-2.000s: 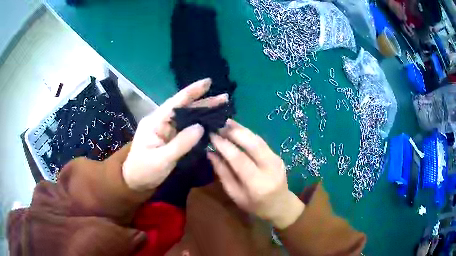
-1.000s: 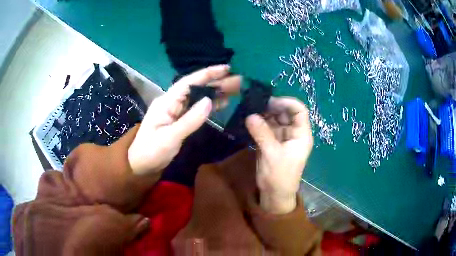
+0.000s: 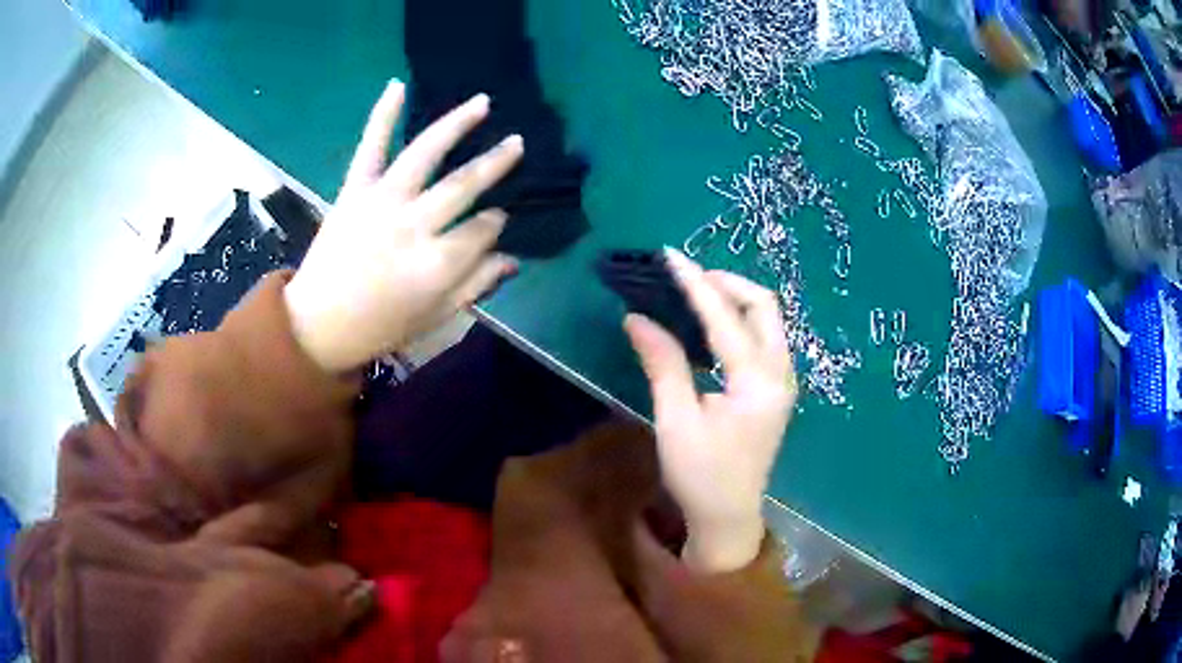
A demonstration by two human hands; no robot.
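Observation:
My right hand [image 3: 719, 389] holds a small bundle of black rubber strips [image 3: 655, 295] between thumb and fingers, over the bench near its front edge. My left hand [image 3: 402, 246] has its fingers spread, palm down, in front of the near end of the stacked black rubber mouldings [image 3: 473, 65]; no object shows in it. The stack runs away from me on the green bench [image 3: 609, 156]. Oval silver wire links [image 3: 778, 214] lie loose to the right of the stack.
A white slotted basket [image 3: 119, 339] with black parts and silver links stands at the left, partly behind my sleeve. Clear plastic bags [image 3: 992, 168] spill more links at the right. Blue plastic bins [image 3: 1069, 352] stand at the far right.
My hands have moved apart. My left hand has opened and moved left and up to the stack. My right hand still holds black rubber, now as a compact bundle.

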